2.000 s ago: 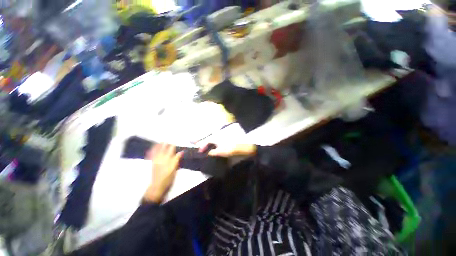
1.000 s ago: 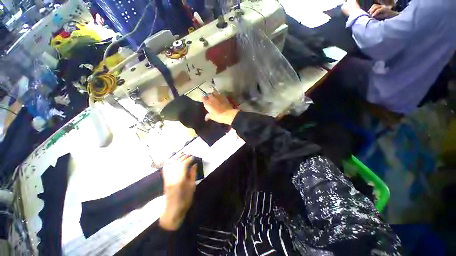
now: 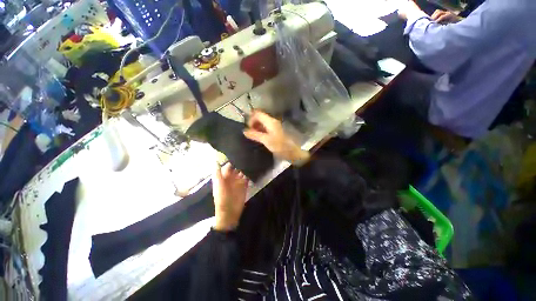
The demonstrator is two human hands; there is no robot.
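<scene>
A long black cut piece [image 3: 153,226] lies slanting across the front of the white table, its right end by my left hand [image 3: 230,194]. My left fingertips touch the front edge of the right stack of black pieces [image 3: 232,144]; their grip is unclear. My right hand [image 3: 273,136] has bent fingers on the stack's upper right edge and seems to pinch a black piece there. The left stack [image 3: 57,241], with a jagged edge, lies at the table's left. The needle area [image 3: 175,141] is left of the right stack.
The cream sewing machine arm [image 3: 235,67] spans the back, with a dark strap [image 3: 189,79] and a clear plastic bag [image 3: 311,76] on it. A yellow coil [image 3: 117,100] hangs at its left end. A green basket rim [image 3: 435,217] is low right. A person in lavender [image 3: 476,64] sits beyond.
My left hand has moved right, off the long piece's right part to the right stack's front edge. My right hand, earlier flat on the stack, now has its fingers bent at its edge.
</scene>
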